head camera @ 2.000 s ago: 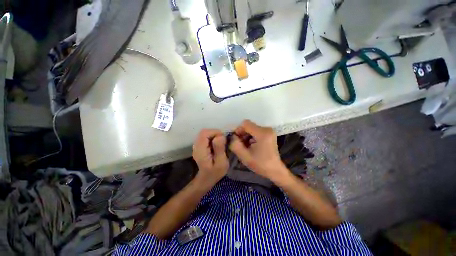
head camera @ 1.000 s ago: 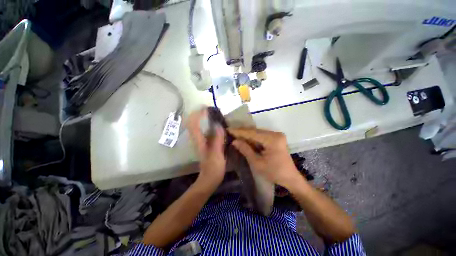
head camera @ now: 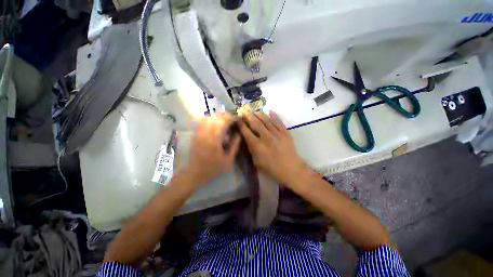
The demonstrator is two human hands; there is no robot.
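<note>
The grey-brown joined piece point(head camera: 265, 197) hangs from the needle area over the table edge toward the lap, with a darker layer beside a paler one. My left hand point(head camera: 212, 146) grips its upper end left of the presser foot; the fingers are blurred. My right hand point(head camera: 267, 143) presses on the piece with fingertips at the foot, partly hiding it. The needle and the piece's top end are hidden by the fingers. The sewing machine head point(head camera: 324, 24) stands above the hands.
Fabric shears point(head camera: 363, 94), a black stick point(head camera: 312, 74) and a small metal plate point(head camera: 324, 97) lie right. A fanned stack of curved panels point(head camera: 108, 81), a bundle ticket point(head camera: 164, 164) and a gooseneck lamp point(head camera: 146, 46) are left. A black switch panel point(head camera: 463, 106) is far right.
Both hands have moved from the table's front edge up to the presser foot with the fabric. The view has shifted, showing more of the machine head.
</note>
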